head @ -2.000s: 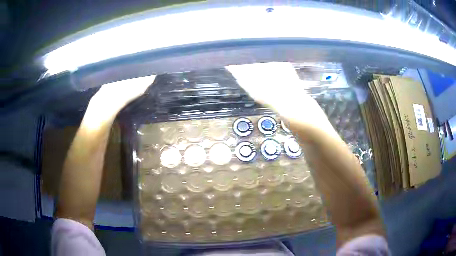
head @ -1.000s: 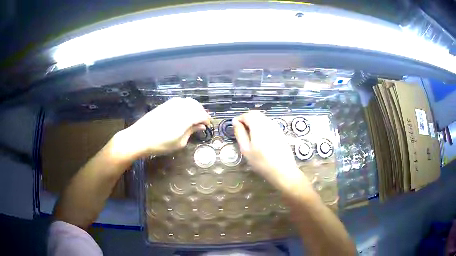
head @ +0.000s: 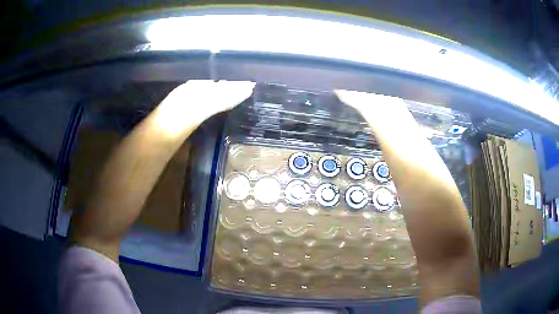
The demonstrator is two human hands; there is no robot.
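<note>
The clear blister tray (head: 319, 245) lies in front of me, brown showing through its round pockets. Several round components (head: 330, 165) with blue-grey centres and dark rims sit in its two back rows, towards the right. Pockets at the left of the second row shine with glare. My left hand (head: 217, 93) reaches past the tray's back left corner. My right hand (head: 374, 103) reaches over its back right part, and that forearm covers the right side. The lamp and glare hide the fingers of both hands, so any hold cannot be seen.
Stacked clear trays (head: 288, 119) stand behind the blister tray. A blue-edged tray or box with brown cardboard (head: 165, 202) lies at left, partly under my left forearm. Upright cardboard sheets (head: 518, 202) with a white label lean at far right. A bright tube light (head: 306, 38) crosses above.
Both hands have moved from the tray's back row to beyond its back edge, under the lamp. Top-row components that they partly covered now show. The view has shifted, so the tray appears farther right.
</note>
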